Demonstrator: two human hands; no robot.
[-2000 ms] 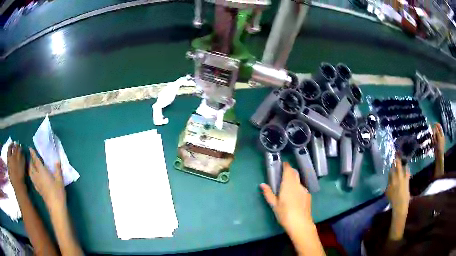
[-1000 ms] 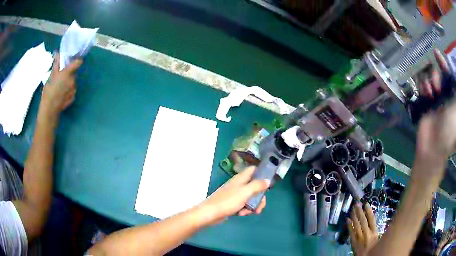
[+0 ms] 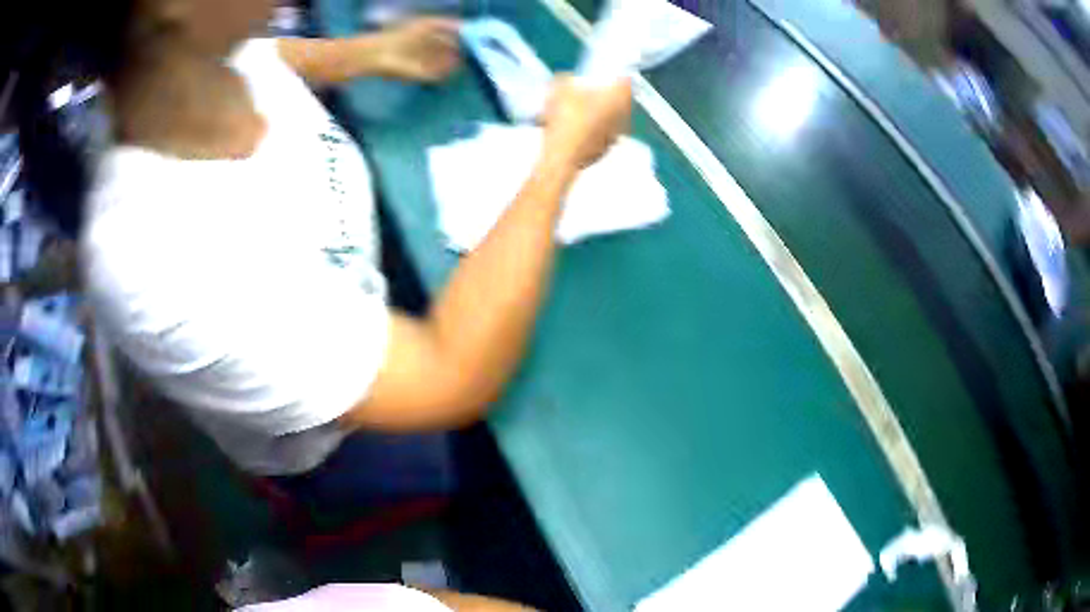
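Observation:
Neither my left hand nor my right hand is in the picture. A pale sleeve and a short piece of forearm show at the bottom edge, and the hand beyond is cut off. The stack of flat white sleeves [image 3: 771, 556] lies on the green bench top [image 3: 645, 359] at the bottom right, partly cut off by the edge. A thin, curved white strip [image 3: 926, 548] lies just right of it, on the pale bench edging.
A person in a white T-shirt [image 3: 239, 287] sits at the left, holding a white sleeve [image 3: 634, 36] raised. Crumpled white sleeves [image 3: 616, 191] lie before them. Blue-white packets [image 3: 48, 407] are at the far left. A darker green surface [image 3: 885, 215] runs beyond the pale edging.
The view has swung left and is blurred. My hands, the press and the grey units have left the picture. The white stack now sits at the bottom edge, and the neighbour shows large.

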